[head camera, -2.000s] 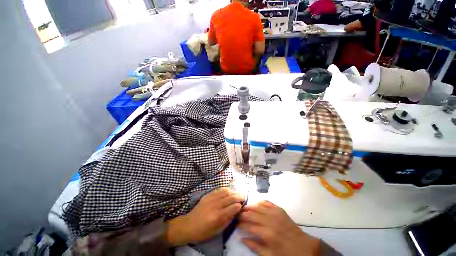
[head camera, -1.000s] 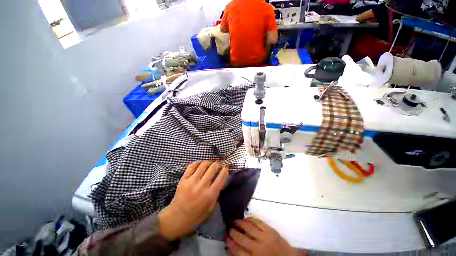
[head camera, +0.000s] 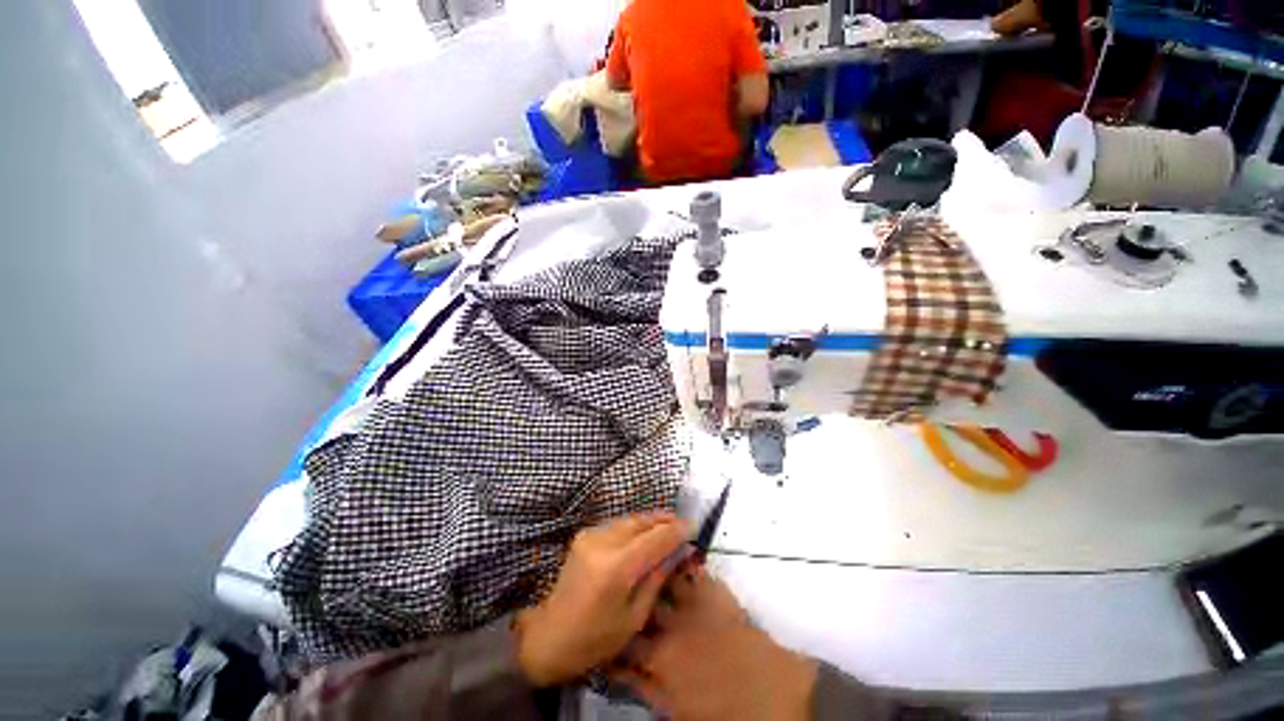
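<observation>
The black-and-white checked garment (head camera: 479, 465) lies in a large heap left of the needle. A dark fabric piece (head camera: 714, 518) shows as a narrow strip in front of the presser foot (head camera: 721, 416). My left hand (head camera: 606, 585) is closed on the fabric edge at the garment's front right. My right hand (head camera: 704, 634) is right beside it, fingers curled on the dark piece, partly behind the left fingers. Most of the dark piece is hidden by my hands.
The machine head (head camera: 803, 303) carries a brown plaid cloth (head camera: 932, 317). Orange-yellow snips (head camera: 974, 458) lie on the bed. A phone (head camera: 1246, 606) is at the right edge. A thread cone (head camera: 1148, 166) stands at the rear. A person in orange (head camera: 686, 85) is beyond the table.
The dark piece, spread wide a second ago, now shows only as a narrow strip. My left hand has moved down and right, my right hand up, and they now meet. The view has shifted slightly.
</observation>
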